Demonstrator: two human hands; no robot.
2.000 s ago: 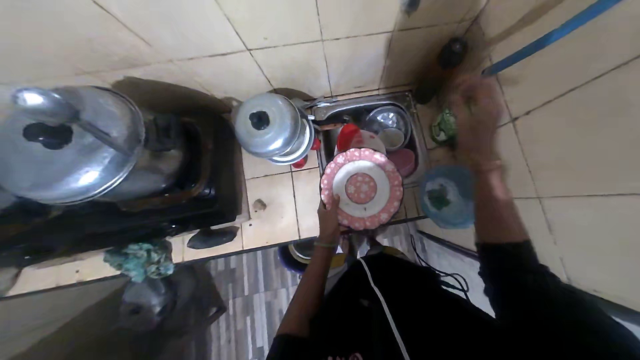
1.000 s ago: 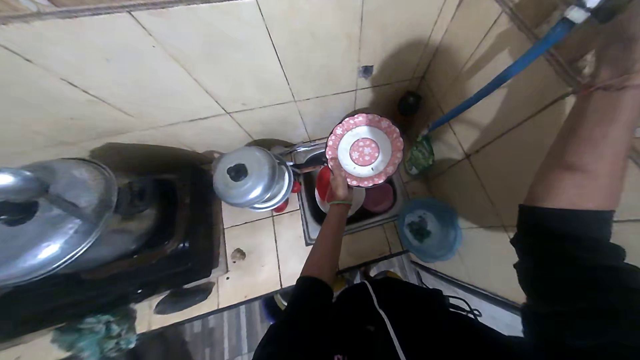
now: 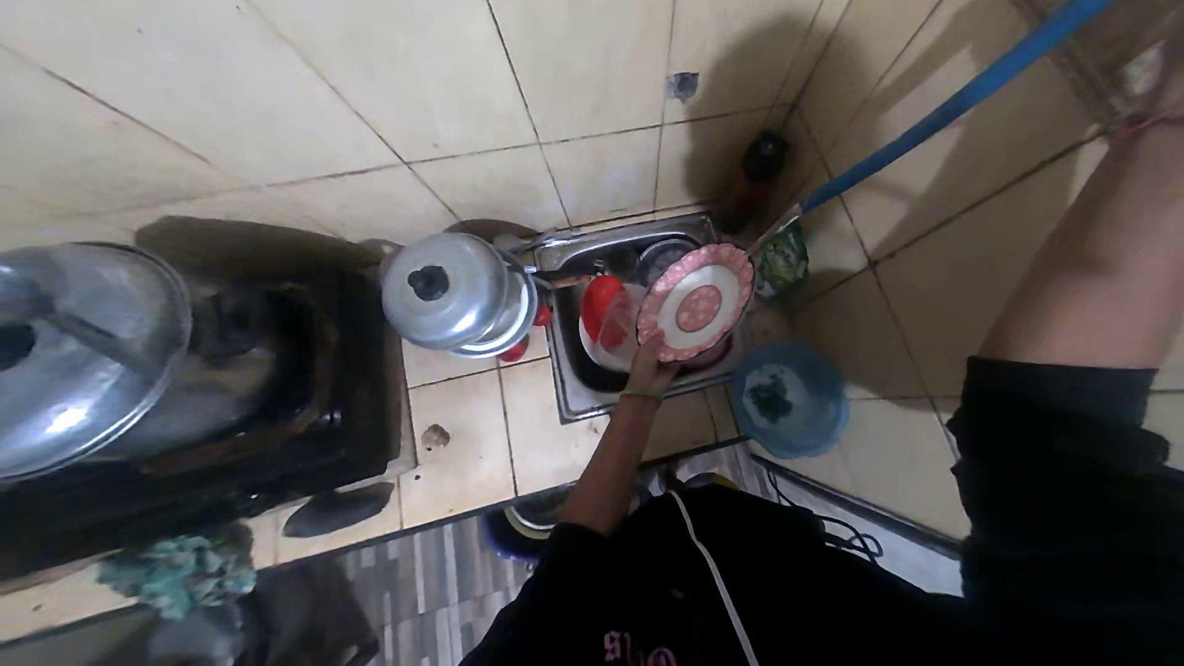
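Observation:
My left hand (image 3: pixel 651 368) grips the lower left rim of a pink-and-white plate with a scalloped edge (image 3: pixel 714 277), tilted over the sink. Water runs from the end of a blue hose (image 3: pixel 943 113) toward the plate's right edge. My right hand (image 3: pixel 1154 79) is raised at the top right edge of the view, partly cut off and blurred, near the hose's upper part; its fingers cannot be made out. In the steel sink (image 3: pixel 581 407) lie a red item (image 3: pixel 601 298), a white dish and a metal bowl (image 3: pixel 662 259).
Left of the sink stand a lidded aluminum pot (image 3: pixel 453 301) and a black stove (image 3: pixel 370 407) bearing a large lidded pot (image 3: pixel 102 370). To the right are a blue plastic basin (image 3: pixel 803 407), a green packet (image 3: pixel 783 259) and a dark bottle (image 3: pixel 754 176). A green cloth (image 3: pixel 180 573) lies at lower left.
My right hand has risen from beside the sink to the upper right. The plate in my left hand has moved from the sink's front edge to over its right part and tilted.

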